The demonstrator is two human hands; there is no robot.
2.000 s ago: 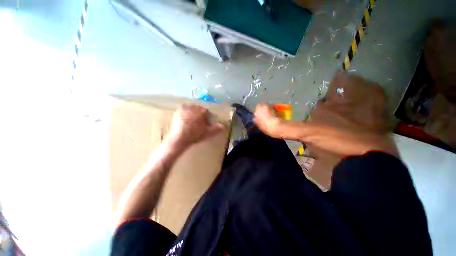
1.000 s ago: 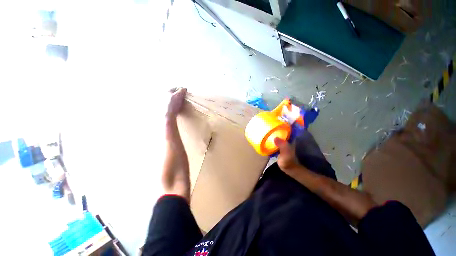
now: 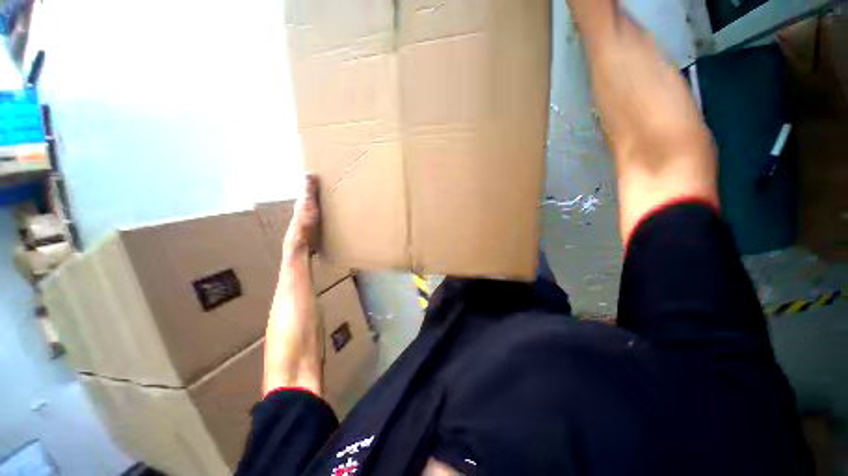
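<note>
A closed brown carton (image 3: 465,158) is lifted in front of my body, its centre seam running up the middle and its far end cut off by the top edge. My left hand (image 3: 307,218) is pressed flat on the carton's lower left side and holds it. My right hand (image 3: 593,7) is at the top edge, mostly cut off and blurred, beside the carton's right side; its grip cannot be seen. The tape gun is not in view.
Stacked closed cartons (image 3: 186,297) with dark square logos stand at the left. A green bench top (image 3: 744,139) with a white marker pen (image 3: 779,141) is at the right. Film scraps and yellow-black tape (image 3: 807,303) lie on the floor. Blue boxes (image 3: 20,116) are at the far left.
The carton is raised and upright before me. The tape gun has left my right hand and the view. My view has turned left, showing the carton stack.
</note>
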